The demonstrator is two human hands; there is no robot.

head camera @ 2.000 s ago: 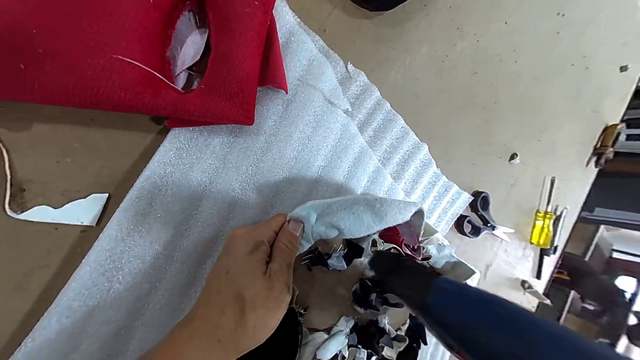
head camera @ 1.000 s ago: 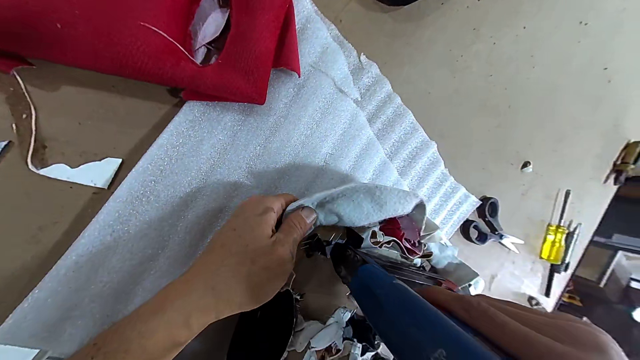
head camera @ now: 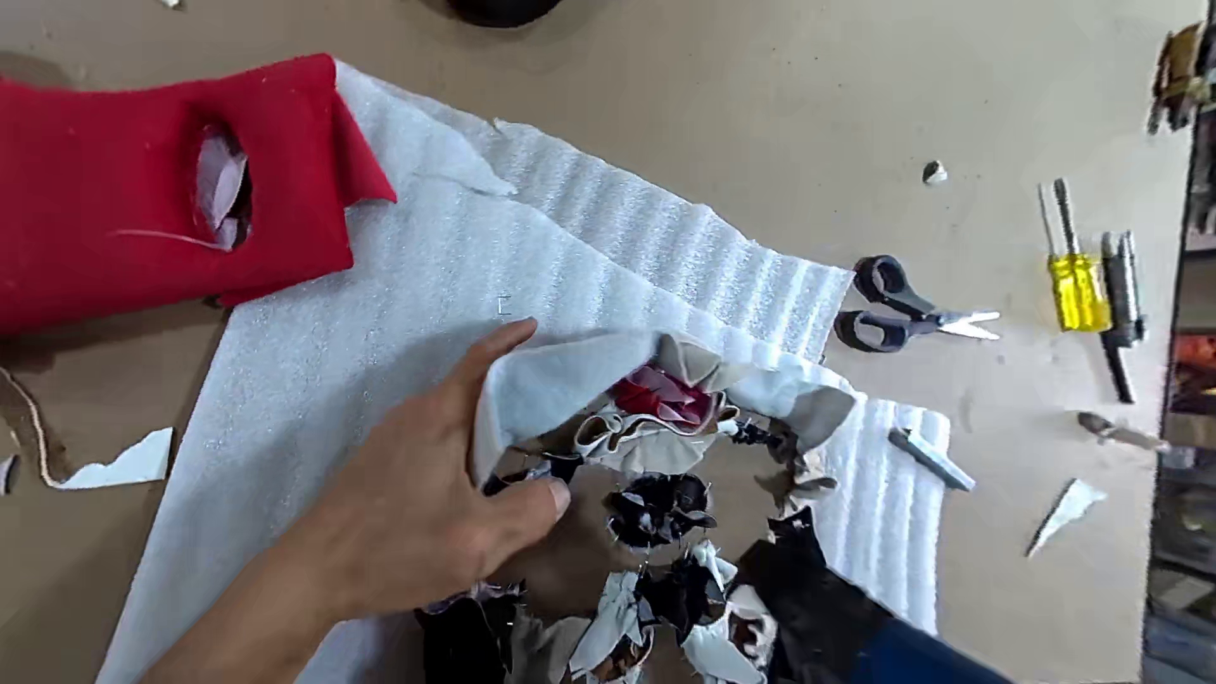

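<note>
My left hand [head camera: 418, 503] comes in from the lower left and grips the rim of an upholstered piece, its thumb inside the edge and its index finger outside. Pale fabric [head camera: 570, 375] wraps that rim. Inside lie gathered black fabric [head camera: 655, 508], beige folds and a crumpled red scrap [head camera: 665, 394], with small metal staples along the folds. A blue and black tool [head camera: 855, 608], its kind unclear, reaches in at the lower right over the piece. My right hand is out of view.
White foam sheet [head camera: 408, 285] lies beneath the piece. Red fabric [head camera: 294, 190] with an oval opening is at left. At right are black-handled scissors [head camera: 888, 328], a yellow-handled screwdriver [head camera: 1080, 294], a dark tool [head camera: 1124, 294], a grey strip [head camera: 931, 459] and scraps.
My left hand's thumb and index finger have spread from their pinch on the pale edge. The blue tool has moved toward the lower right, and my right hand has left the view.
</note>
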